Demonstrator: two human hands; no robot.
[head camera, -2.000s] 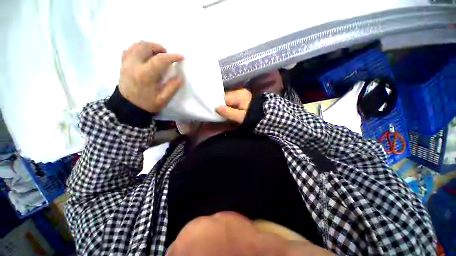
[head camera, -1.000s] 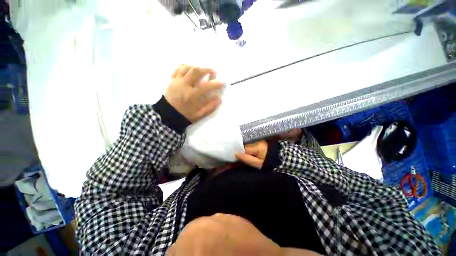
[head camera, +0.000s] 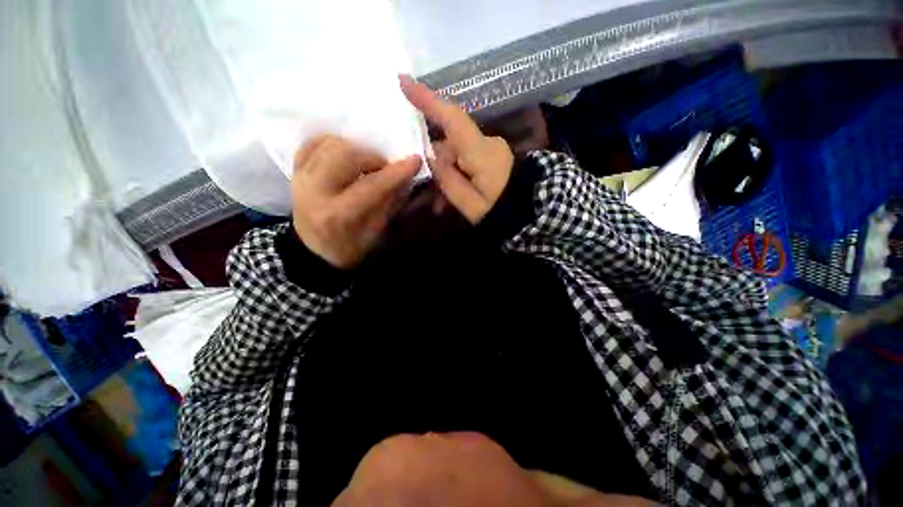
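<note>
A white fabric piece (head camera: 337, 74) lies over the table's near edge in front of me. My left hand (head camera: 347, 193) holds its near edge, thumb and fingers closed on the cloth. My right hand (head camera: 465, 149) is at the piece's right corner, its fingertips at the cloth's edge, with one finger extended along the side. Whether it pinches the cloth is hard to tell. The layered white heap (head camera: 59, 129) lies at the left of the table.
A ruler strip (head camera: 554, 59) runs along the table's near edge. White cloth (head camera: 183, 332) hangs below the table at left. Blue crates (head camera: 822, 188) stand at the right, with a black round object (head camera: 734, 165), white cloth (head camera: 673, 193) and red-handled scissors (head camera: 759, 254).
The view has tilted down, and the needle area is out of the picture. The fabric is now spread flatter across the edge. My left hand has moved to its near edge, and my right hand's fingers have opened upward.
</note>
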